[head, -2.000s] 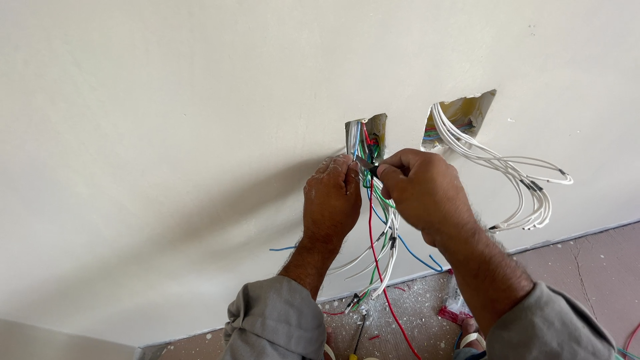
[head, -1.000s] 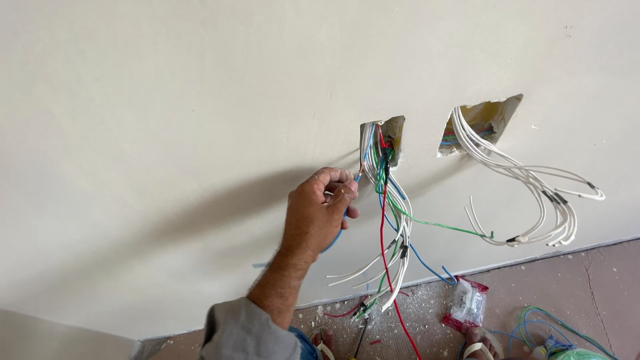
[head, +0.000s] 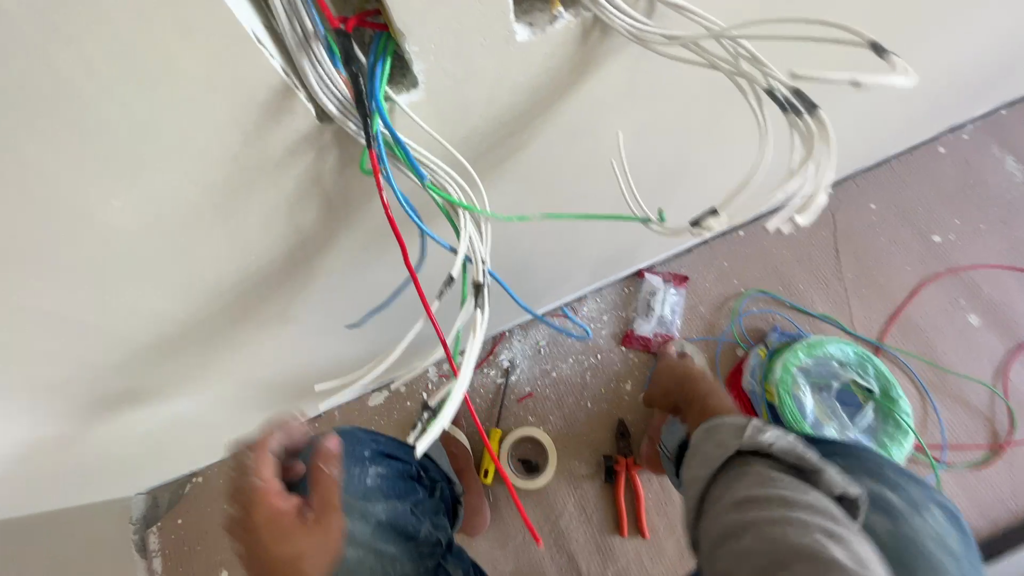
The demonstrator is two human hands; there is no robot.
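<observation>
Blurred at the lower left, my left hand (head: 288, 496) is raised beside my knee, fingers apart and nothing seen in it. My right hand (head: 684, 388) reaches down to the floor near my foot, by a clear packet with red ends (head: 660, 308); its fingertips are hard to make out. Out of the left wall opening (head: 404, 68) hang white cables (head: 480, 232), blue wires (head: 408, 200), a green wire (head: 552, 216) and a red wire (head: 416, 280), which has black tape (head: 360, 88) around its upper part. More white cables (head: 752, 64) hang from the right opening (head: 544, 16).
On the dusty floor lie orange-handled pliers (head: 628, 488), a roll of masking tape (head: 528, 458) and a yellow-handled screwdriver (head: 491, 456). A coil of green wire in clear wrap (head: 840, 396) lies at the right, with loose red, blue and green wires around it.
The view has moved down and closer. My left hand has left the wires and come down to the lower left. My right hand, out of view one second ago, now reaches to the floor.
</observation>
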